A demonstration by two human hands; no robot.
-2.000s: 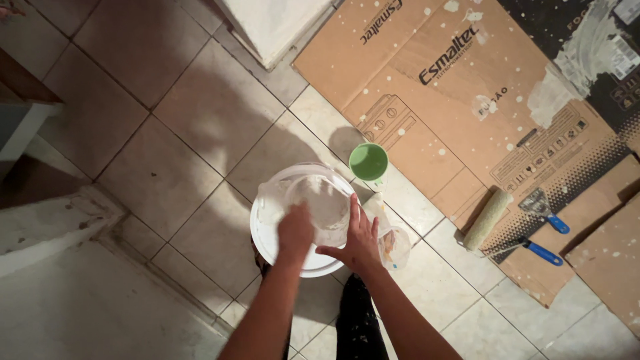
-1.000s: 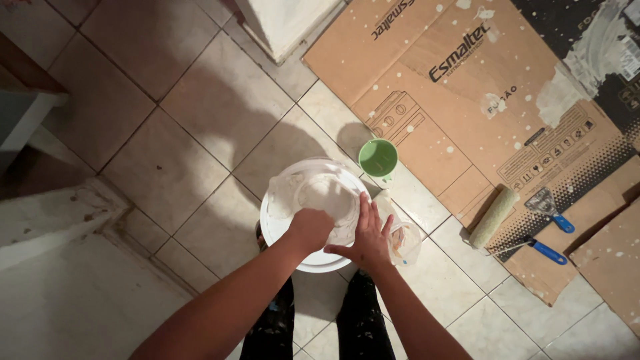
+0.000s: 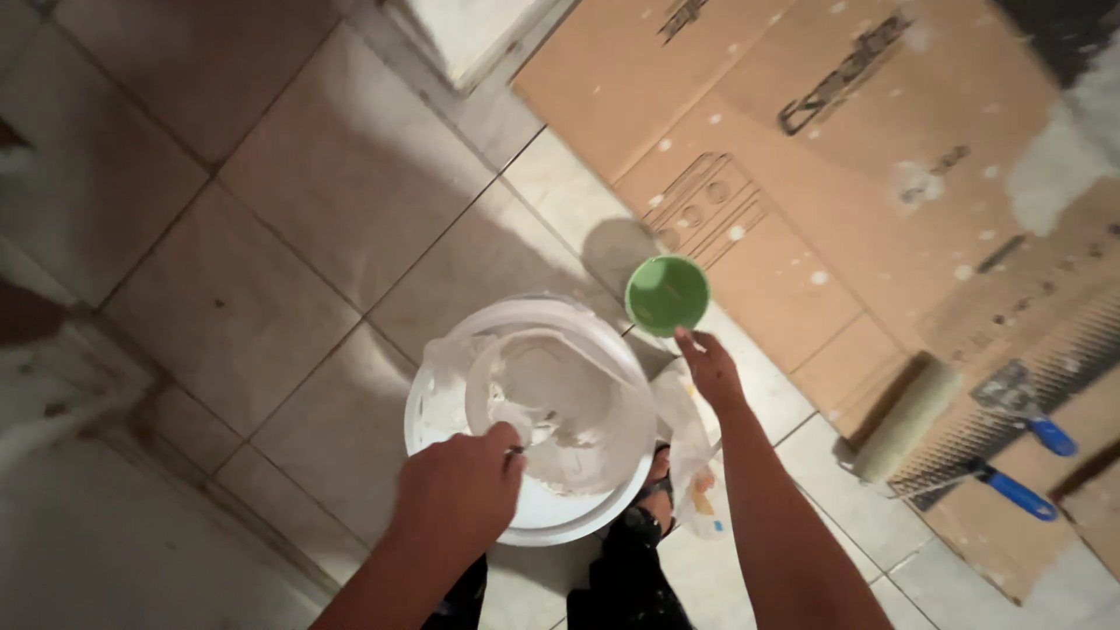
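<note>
My left hand [image 3: 464, 490] is closed around a utensil whose dark handle end shows by the thumb; its head reaches into a bag-lined bowl or tub of white powdery or pasty material [image 3: 573, 416]. That tub stands in a wide white round basin or lid [image 3: 542, 522] on the floor. My right hand [image 3: 710, 367] has its thumb and fingers at the near rim of a green plastic cup [image 3: 667, 296], up and to the right of the basin; the fingers seem to pinch the rim. Inside the cup some liquid seems to show.
A crumpled plastic bag [image 3: 687, 420] lies right of the basin, near my foot. Paint-spotted flattened cardboard [image 3: 787, 227] covers the floor at right. On its near part rest a paint roller [image 3: 910, 424] with a blue handle and a blue-handled putty knife [image 3: 1024, 407]. A white corner [image 3: 464, 44] juts in at the top.
My right hand has moved from the tub's right edge up to the green cup. My left hand remains over the tub. The view has come closer to the basin.
</note>
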